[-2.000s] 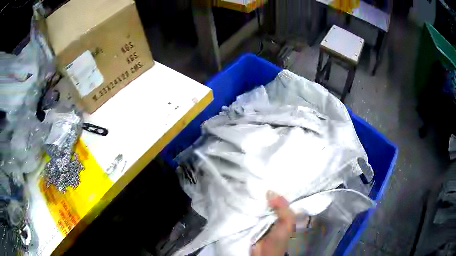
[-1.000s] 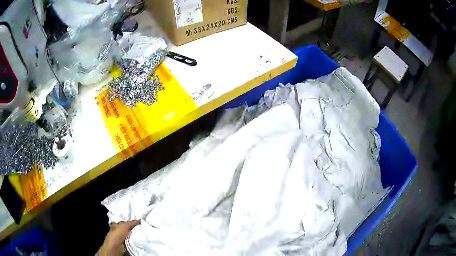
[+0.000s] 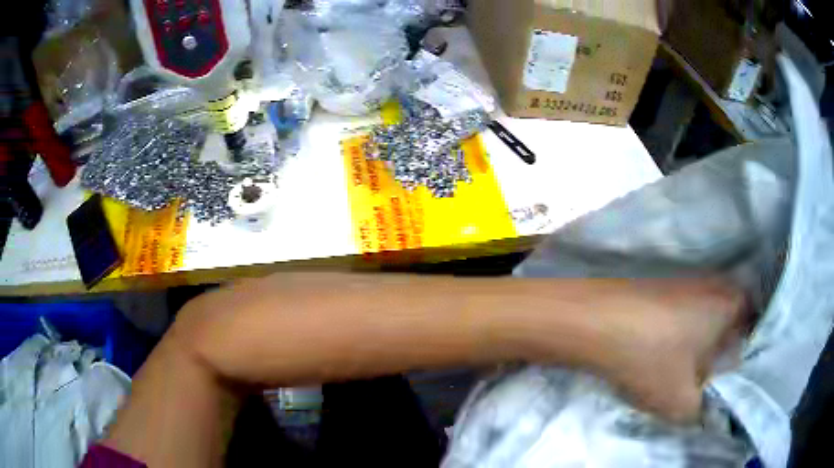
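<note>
My left arm stretches across the front of the table from the lower left. My left hand (image 3: pixel 700 343), blurred, is at the right and closed on a pale grey-white garment (image 3: pixel 786 329). The cloth rises above and behind the hand to the right picture edge, and more cloth hangs below the forearm. The fingertips are partly hidden in the folds. My right hand is not in view.
The table (image 3: pixel 594 183) holds two silver snap part piles (image 3: pixel 425 151) (image 3: pixel 151 160), a phone (image 3: pixel 93 239), a black stick (image 3: pixel 510 143) and a cardboard box (image 3: pixel 585 55). The machine head (image 3: pixel 187 37) stands behind. A blue tub (image 3: pixel 101 320) with garments is at lower left.
The view has swung left, so the machine and phone now show. My left hand has moved from the left end of the cloth to the right side, and the cloth is lifted and bunched there.
</note>
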